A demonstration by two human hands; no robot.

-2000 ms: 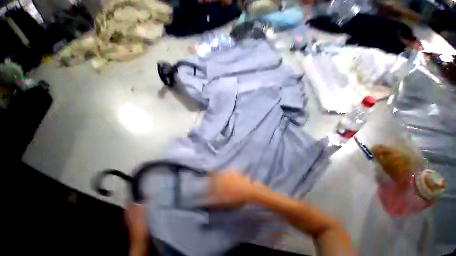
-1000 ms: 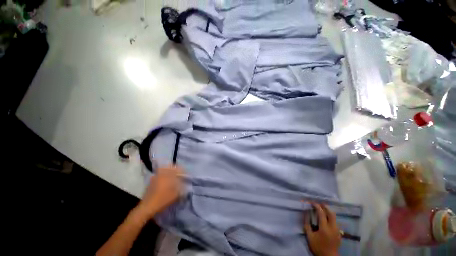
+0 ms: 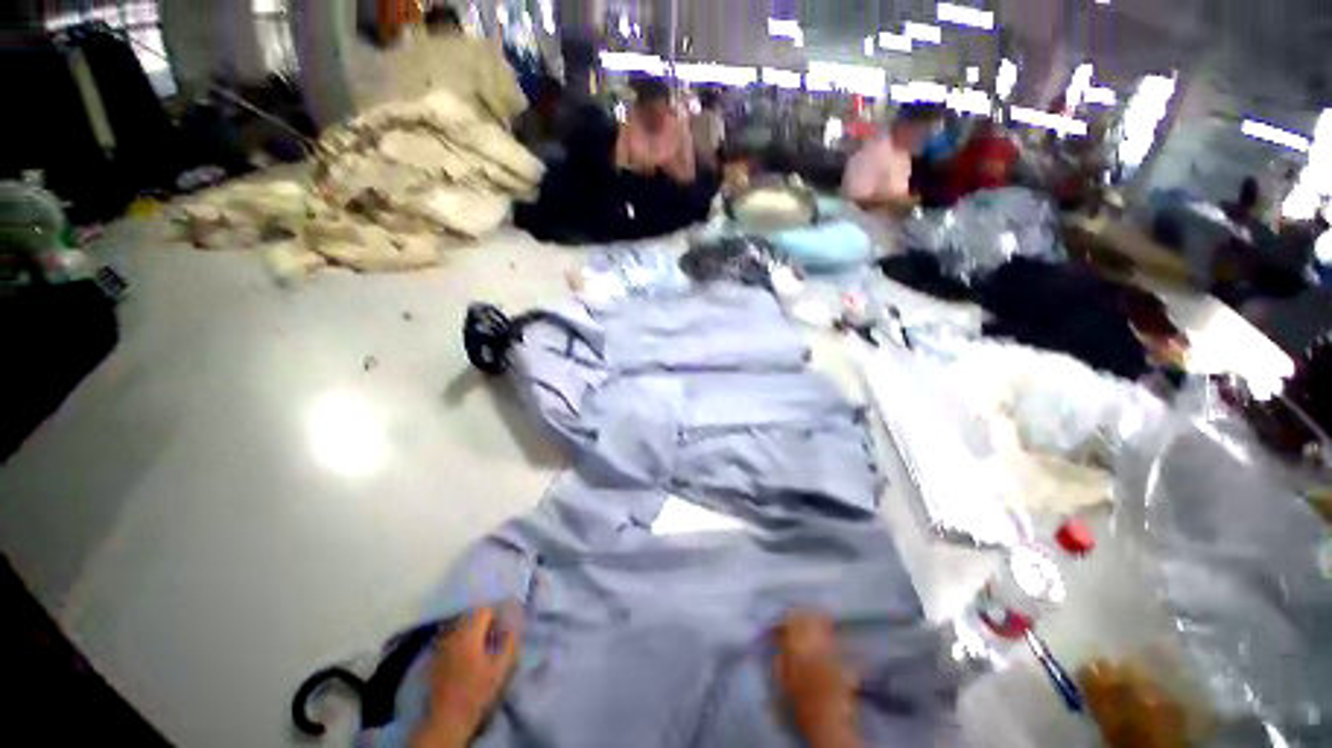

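A blue-grey shirt (image 3: 628,585) lies on the white table in front of me, collar end to the left. Its black hanger (image 3: 330,699) hook sticks out at the lower left. My left hand (image 3: 475,665) is on the shirt near the collar, fingers bent over the cloth. My right hand (image 3: 818,675) is blurred over the shirt's middle to lower part; its grip and any small tool in it cannot be made out. Further up the table lies a pile of shirts (image 3: 730,395) with black hooks (image 3: 487,338) at its left end.
A clear bottle with red cap (image 3: 1075,535), a blue pen (image 3: 1052,669) and an orange-brown bag (image 3: 1139,709) lie right. Clear plastic sheets (image 3: 1242,541) cover the right side. Cream cloth (image 3: 424,176) is heaped at the back left. People (image 3: 655,139) sit beyond.
The view has tilted up, showing the room. The shirt now lies lower in view. My right hand has moved left along the shirt, closer to my left hand, which stays near the collar.
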